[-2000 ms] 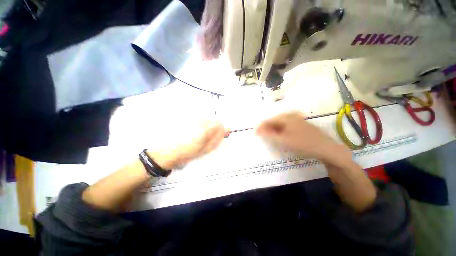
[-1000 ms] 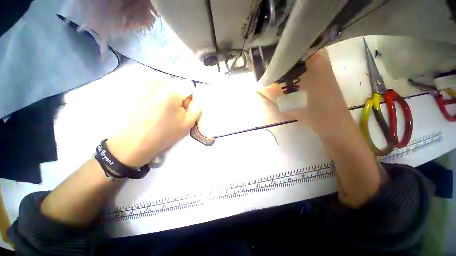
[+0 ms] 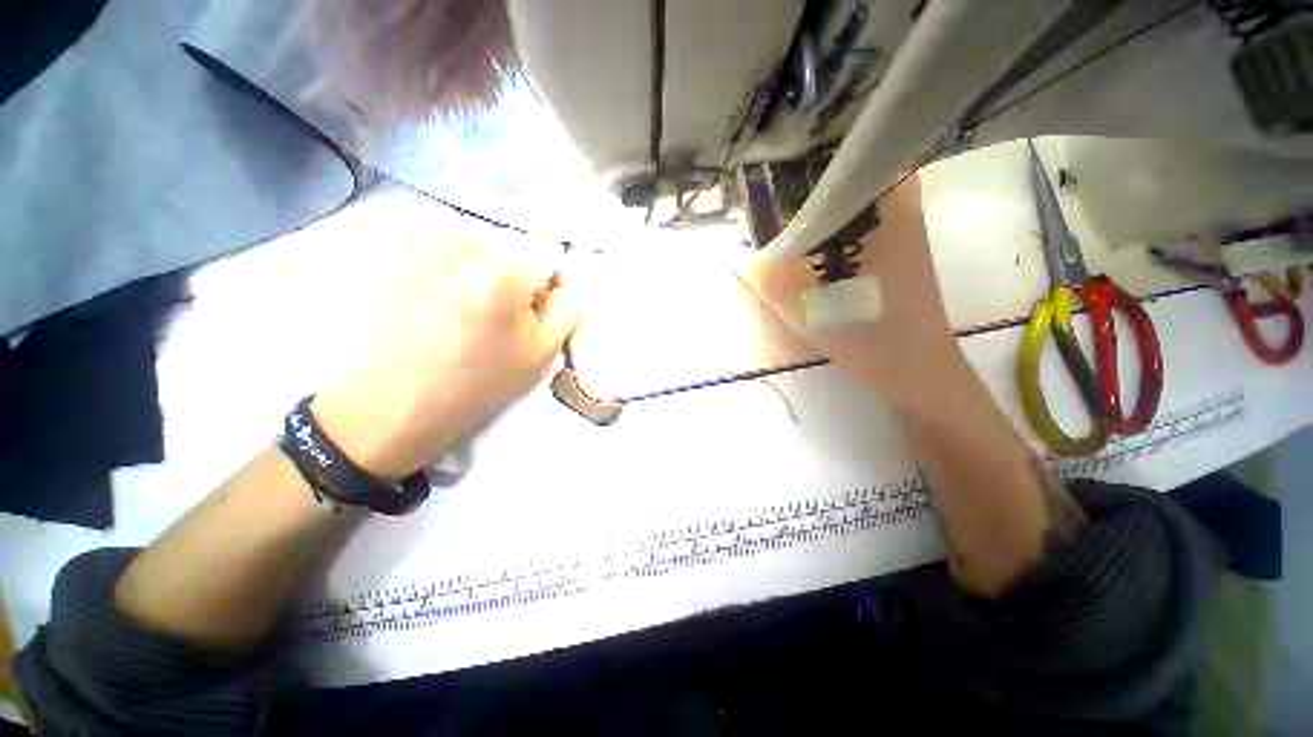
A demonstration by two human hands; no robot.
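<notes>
The small curved fabric piece (image 3: pixel 586 399), brownish with a dark edge, sticks out below my left hand (image 3: pixel 483 324). My left hand is closed on its upper part, left of the needle area, and wears a dark wristband. My right hand (image 3: pixel 864 295) is beside the needle area, partly behind the sewing machine (image 3: pixel 734 72); its fingertips are lost in glare and behind machine parts, so its grip cannot be told. The presser foot area is washed out by bright light. A thin thread (image 3: pixel 782 400) lies on the table between the hands.
Scissors with yellow and red handles (image 3: pixel 1109 367) lie right of my right arm; second scissors (image 3: pixel 1264 320) are farther right. Grey-blue facing (image 3: pixel 130 173) and black fabric (image 3: pixel 79 418) lie at left. A pinkish tuft (image 3: pixel 411 51) hangs above. A printed ruler (image 3: pixel 619 554) runs along the front edge.
Since two seconds ago, my head view has moved closer to the machine. My hands have moved up to the needle area, and the curved piece now shows under my left hand. Little differs from one second ago.
</notes>
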